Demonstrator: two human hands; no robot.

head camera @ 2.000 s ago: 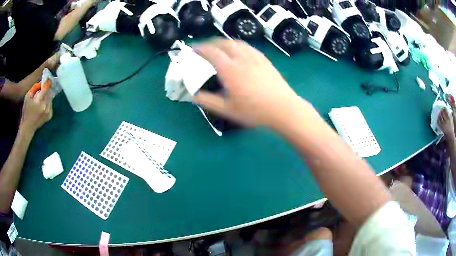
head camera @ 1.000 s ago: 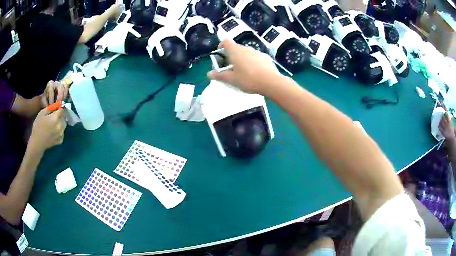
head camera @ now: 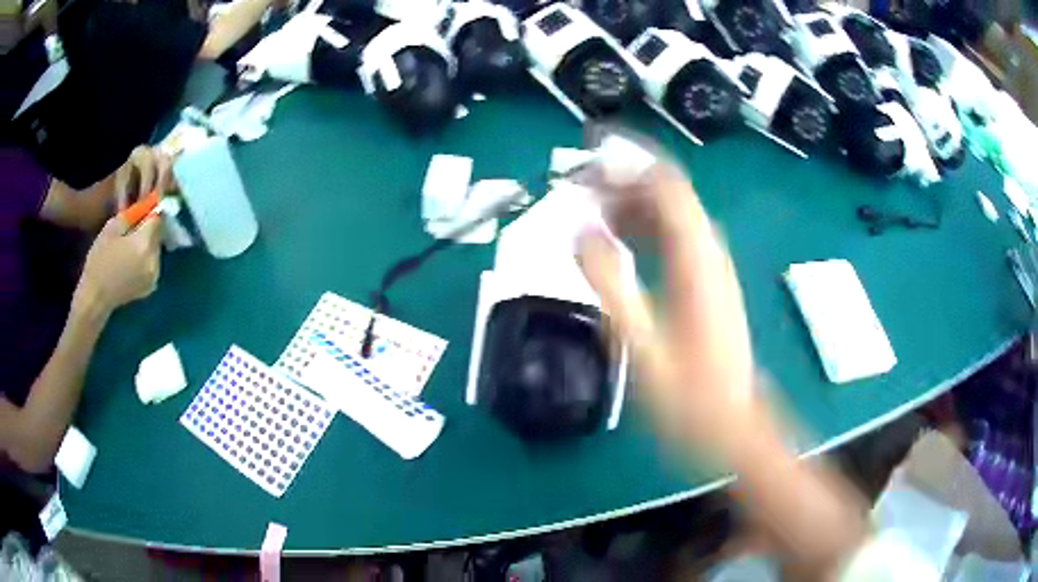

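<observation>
A white security camera (head camera: 552, 256) with a black dome front stands on the green table in front of me, dome towards me. Its thin black cable (head camera: 401, 271) runs left onto a dotted sticker sheet. My right hand (head camera: 655, 233) is at the camera's right rear side, thumb by the white housing and fingers near its back. It is strongly blurred, so whether it grips the camera cannot be told. My left hand is out of the picture.
Several dome cameras (head camera: 694, 97) line the far side. At left are a squeeze bottle (head camera: 219, 199), another person's hands (head camera: 120, 256) with an orange item, and a blue-dotted sheet (head camera: 260, 421). A white label strip (head camera: 381, 404) overlaps another sheet. A white stack (head camera: 842, 321) lies right.
The camera was pulled from the back towards me and turned dome forward. Its cable has swung onto the sticker sheet. My right hand has moved from behind it to its right side.
</observation>
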